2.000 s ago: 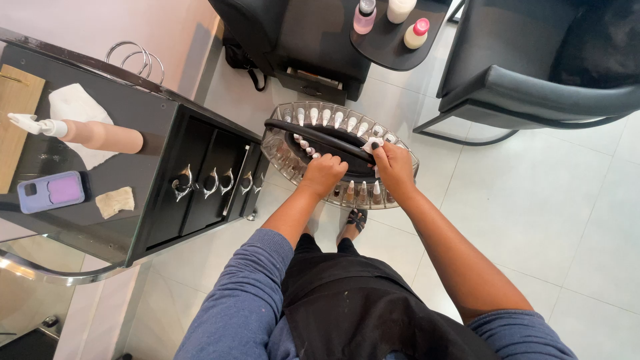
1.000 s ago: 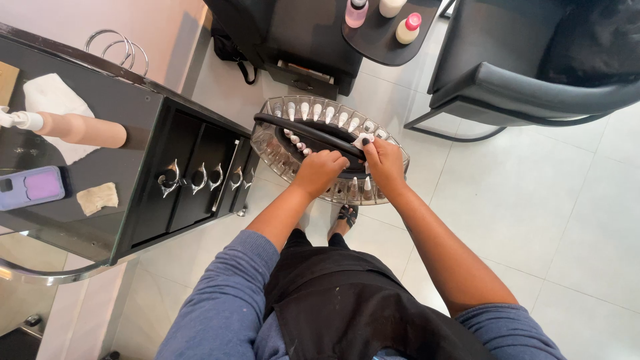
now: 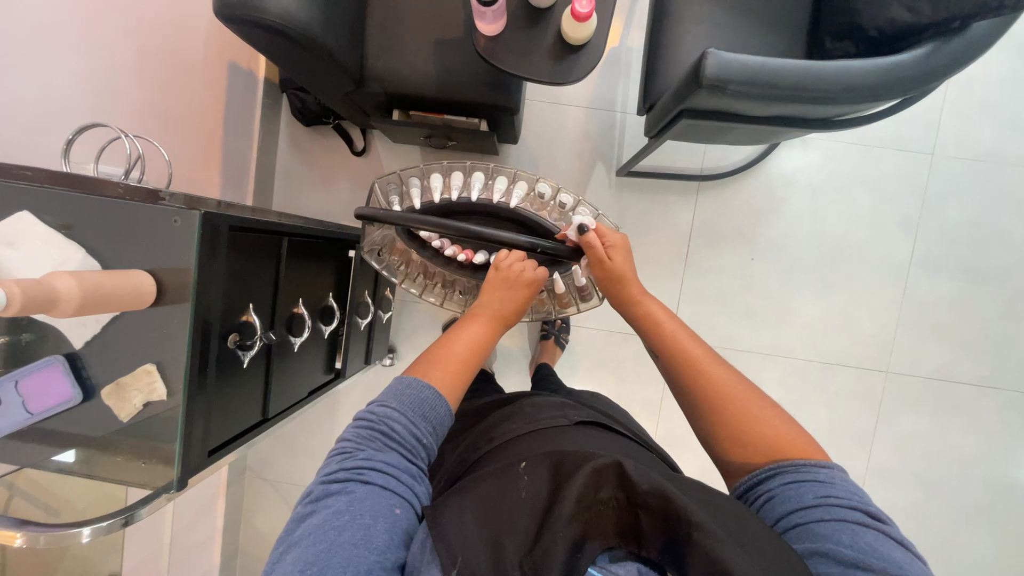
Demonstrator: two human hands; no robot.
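Note:
An oval clear plastic rack stands below me, its rim compartments holding several nail polish bottles with white caps. A black bar runs lengthwise over its dark middle, where more small bottles with pale and pink caps lie in a row. My left hand rests at the near side of the rack with curled fingers; what lies under them is hidden. In my right hand, a crumpled white wipe is pinched at the rack's right end, beside the bar.
A black cabinet with a glass top stands at left, bearing a peach bottle, a phone, a white cloth and a beige cloth piece. Black armchairs and a small dark table with bottles are beyond the rack.
My left hand has shifted slightly along the near side of the rack, toward the right. My right hand keeps the white wipe at the right end.

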